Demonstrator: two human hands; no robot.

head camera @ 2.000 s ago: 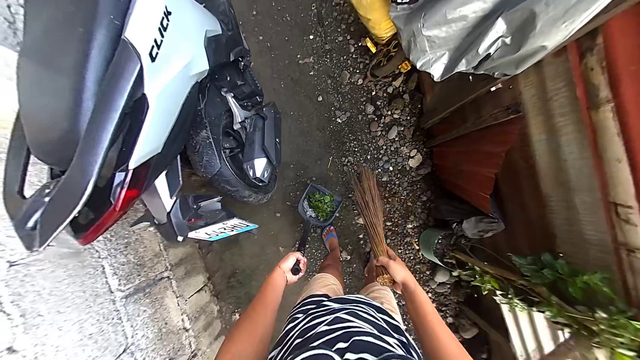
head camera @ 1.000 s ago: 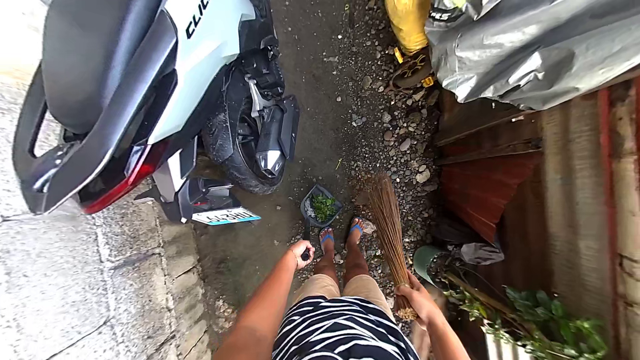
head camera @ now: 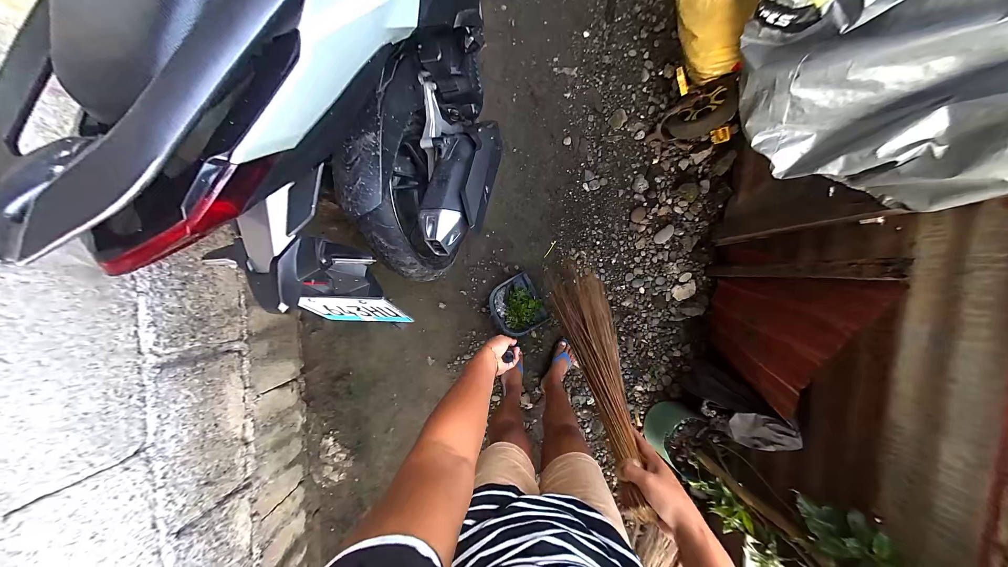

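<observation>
My left hand (head camera: 502, 354) is closed around the dark handle of a dustpan (head camera: 499, 303), whose pan lies just beyond it in front of my feet. Green leaves (head camera: 521, 309) and some pale bits rest inside the pan. At the right, my right hand (head camera: 657, 480) grips a stick broom (head camera: 594, 346) near its bound end. The broom's bristles fan out forward, their tips beside the dustpan's right side. Most of the dustpan handle is hidden by my left hand.
A parked scooter (head camera: 339, 102) with its rear tire (head camera: 386, 197) stands at the left beside a concrete block wall (head camera: 94, 394). Gravel (head camera: 661, 213) borders the right. Beyond it are a silver tarp (head camera: 866, 102), rusty metal sheets (head camera: 795, 331), a green container (head camera: 665, 425) and leafy plants (head camera: 843, 528).
My left hand has moved forward, closer to my feet and the pan. The broom has swung away from my legs since two seconds ago. Both hands keep their holds.
</observation>
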